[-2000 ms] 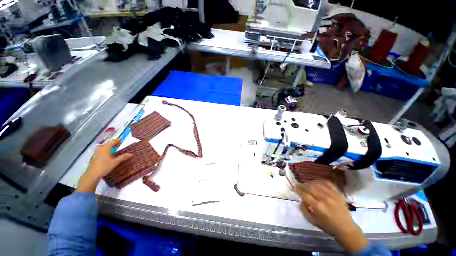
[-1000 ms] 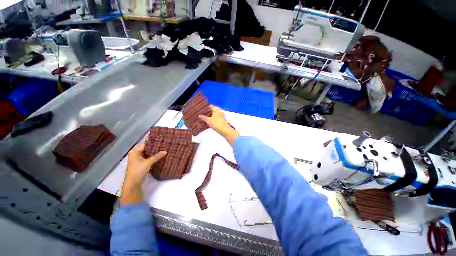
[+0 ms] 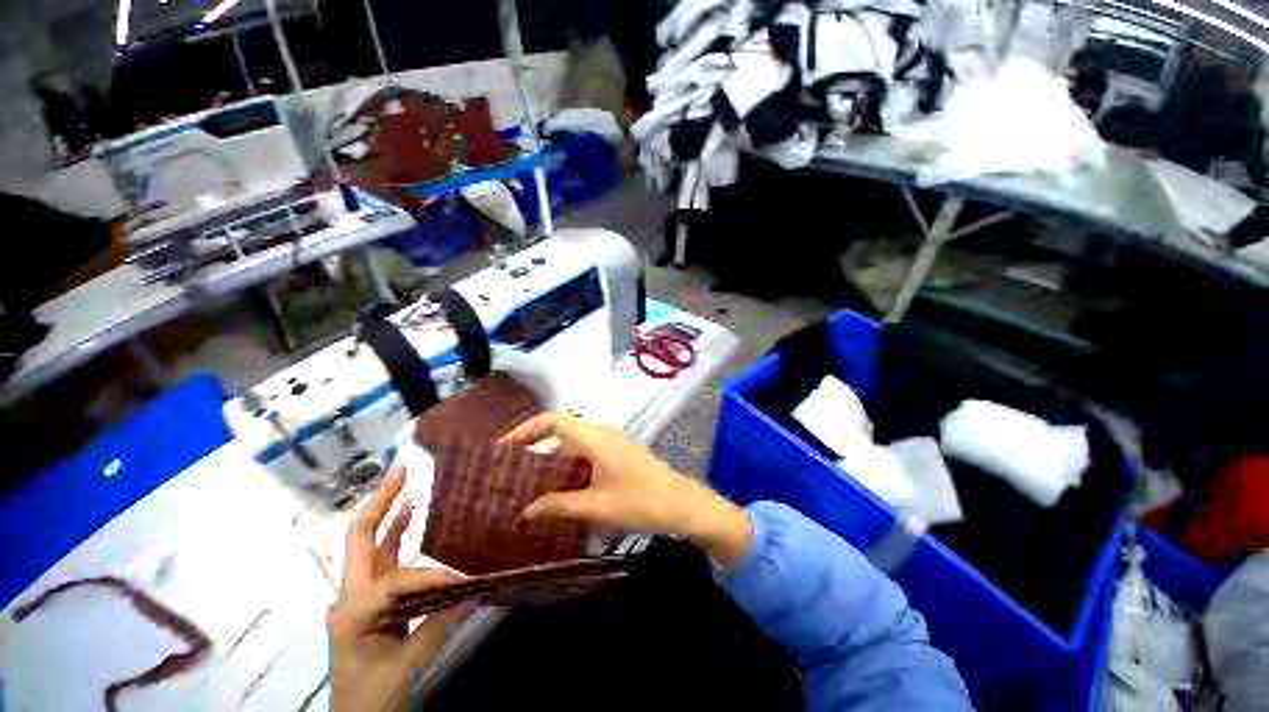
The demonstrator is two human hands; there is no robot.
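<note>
A red-brown plaid pocket piece (image 3: 487,501), perhaps several layers, is between my hands in front of the sewing machine (image 3: 543,299). My right hand (image 3: 612,480) grips its right side, with thumb and fingers on it. My left hand (image 3: 373,591) holds another plaid stack (image 3: 480,584), seen nearly edge-on, below it; the left fingertips point up beside the first piece. Another plaid piece (image 3: 487,403) lies behind, by the machine arm with black straps. The needle area is partly hidden.
A thin plaid strip (image 3: 153,612) lies on the white table at left. Red-handled scissors (image 3: 665,353) lie at the table's far end. A blue bin (image 3: 821,515) with black and white cloth stands at right. Another machine table (image 3: 209,299) stands behind left.
The view has swung right, towards the machine and blue bin. Both hands have moved from the table's left part to the machine, carrying plaid pieces with them.
</note>
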